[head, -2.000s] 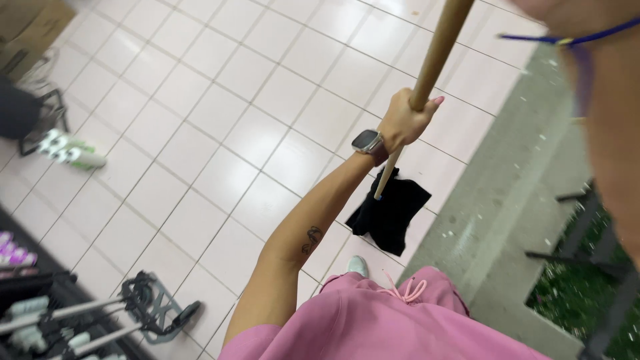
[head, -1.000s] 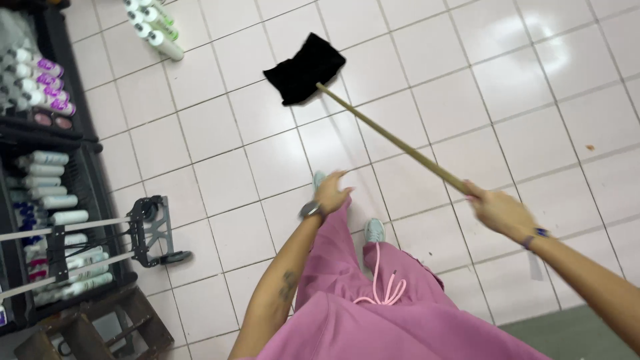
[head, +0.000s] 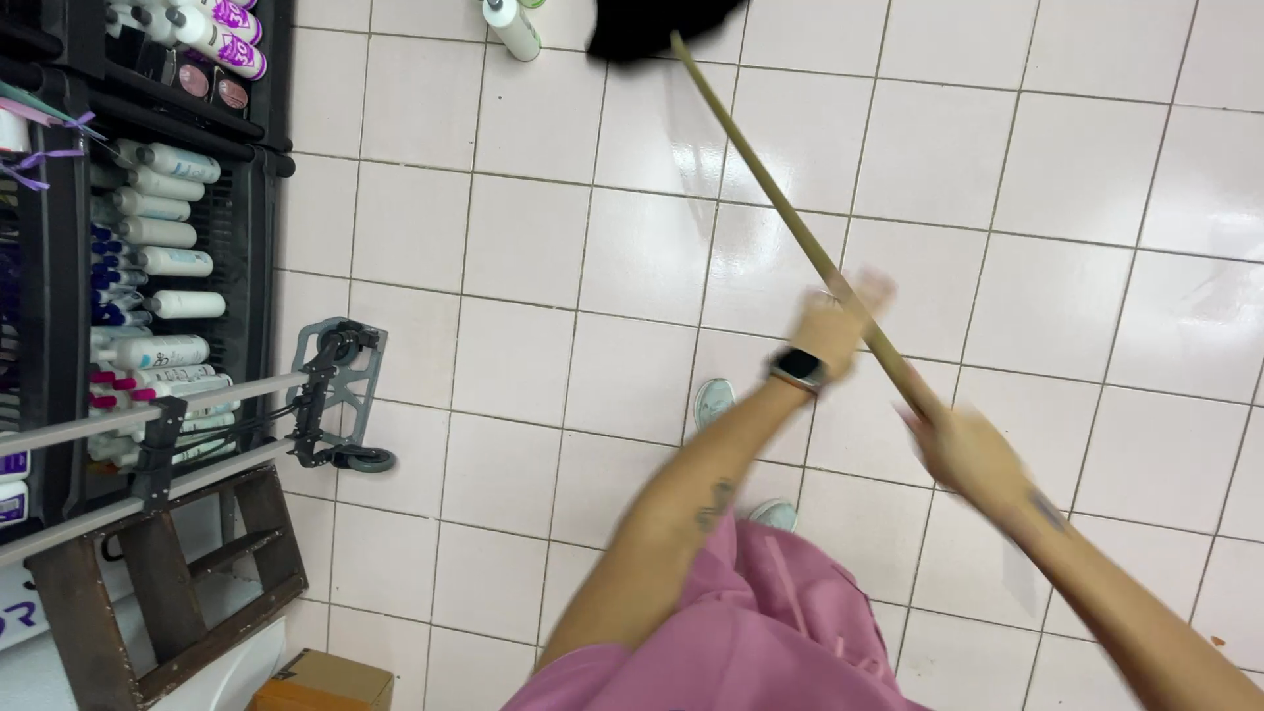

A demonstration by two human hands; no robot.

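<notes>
A long wooden pole (head: pixel 780 197) slants from my hands up to a black cloth (head: pixel 657 25) on the tiled floor, cut off by the top edge of the view. My right hand (head: pixel 968 449) is closed round the upper part of the pole, blurred by motion. Farther down the pole, my left hand (head: pixel 839 321), with a watch at the wrist, is at the shaft; its fingers are blurred, and whether they grip it cannot be told.
Black crates (head: pixel 257 227) of bottles line the left side. A folding hand truck (head: pixel 341 395) leans out from them over a wooden step stool (head: pixel 168 583). A cardboard box (head: pixel 331 681) lies at lower left; a white bottle (head: pixel 512 30) stands near the cloth.
My left hand was off the pole a second ago and is now at it. The black cloth has moved to the top edge of the view. The view has shifted.
</notes>
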